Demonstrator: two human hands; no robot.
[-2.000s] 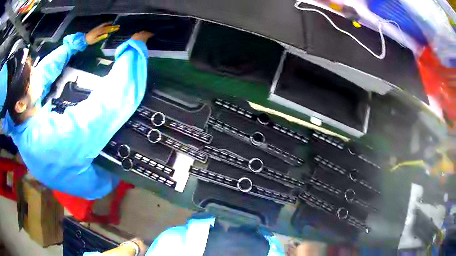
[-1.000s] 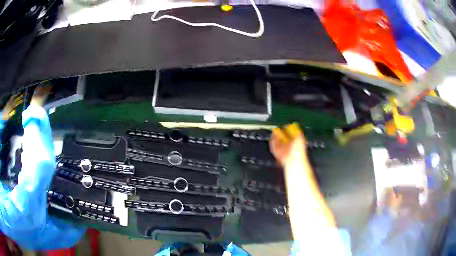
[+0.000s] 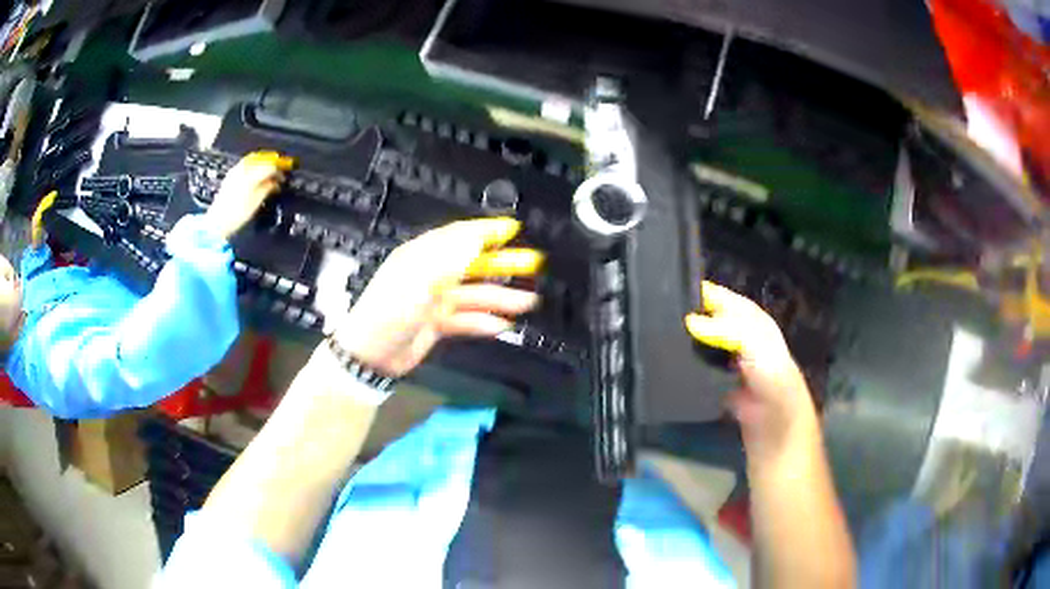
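A black control panel assembly (image 3: 614, 368) stands lengthwise, raised in front of me, with its silver ring (image 3: 608, 203) at the upper middle and a broad matte black back plate (image 3: 668, 265) on its right side. My right hand (image 3: 754, 351), with yellow finger cots, grips the plate's right edge. Some of its fingers are hidden behind the plate. My left hand (image 3: 443, 293), also with yellow finger cots and a dark bracelet, is open to the left of the panel, fingers apart, with a gap to it.
Laid-out panels (image 3: 438, 178) cover the bench behind my hands. Grey-rimmed trays (image 3: 507, 83) stand at the far side. At left, another person's hand (image 3: 242, 196) reaches over panels. A yellow fixture (image 3: 1019, 316) is at far right. A white sheet (image 3: 973, 391) lies at right.
My right hand has come back from over the laid-out panels and now holds one panel up close to me. My left hand has come into view. The neighbour's hands have moved from the trays to the panels.
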